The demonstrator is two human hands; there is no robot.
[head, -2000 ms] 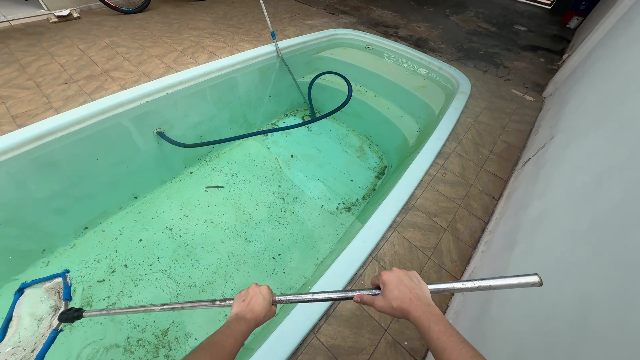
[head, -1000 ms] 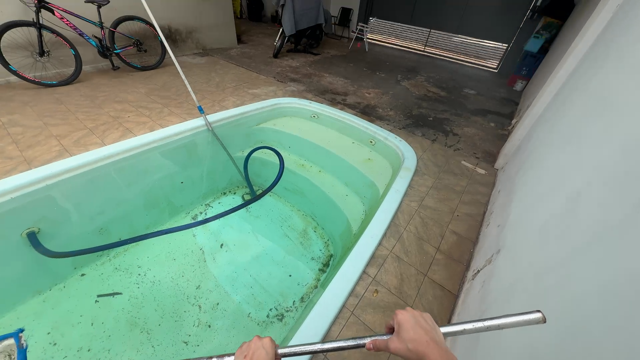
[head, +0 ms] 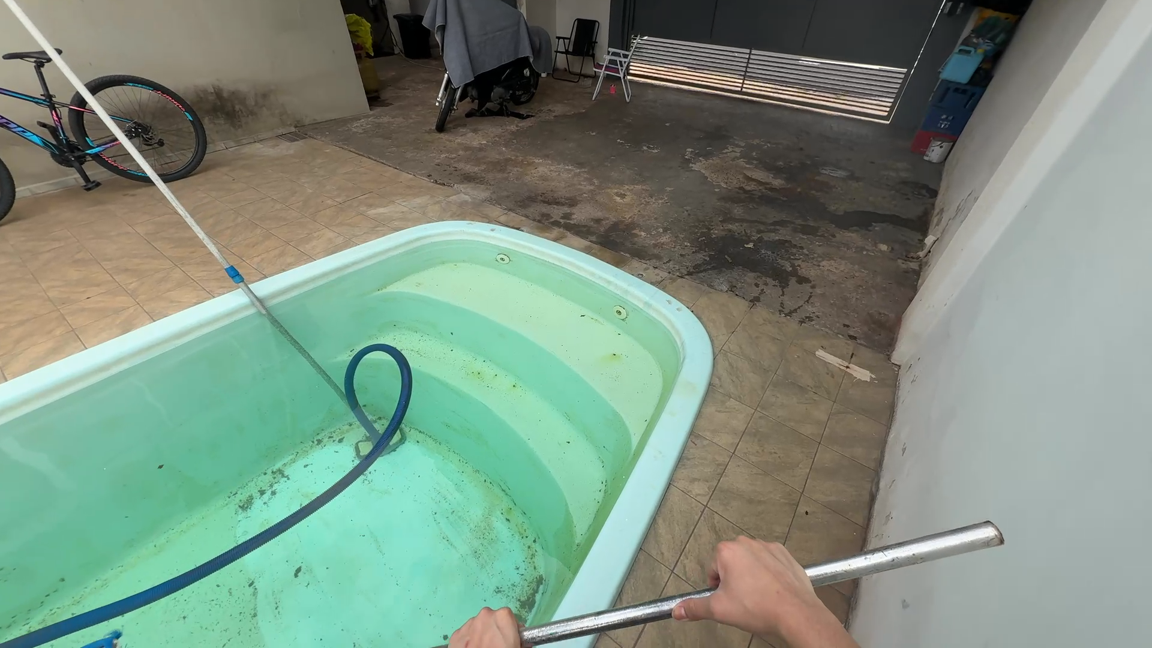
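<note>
My left hand (head: 486, 628), at the bottom edge, is closed round a metal pole (head: 621, 617). My right hand (head: 760, 589) grips the same pole nearer its free end, over the tiles beside the fibreglass pool (head: 670, 423). Only a bit of the net's blue frame (head: 103, 640) shows at the lower left; the rest is out of view. A blue hose (head: 270, 531) loops in the greenish water. A second, white and grey pole (head: 184, 211) leans over the far rim, its lower end at a submerged fitting (head: 382, 441). Dark debris lies on the pool floor.
A grey wall (head: 1008, 423) runs close along the right. Tiled floor (head: 756, 432) lies between wall and pool, with a flat scrap (head: 844, 365) on it. Beyond are a bicycle (head: 135, 126), a cloth-covered motorcycle (head: 481, 54), folding chairs (head: 614, 70) and stacked crates (head: 954, 106).
The view has swung up and towards the pool's stepped end. The net, seen at the lower left two seconds ago, has mostly left the view. Both hands have stayed on the pole.
</note>
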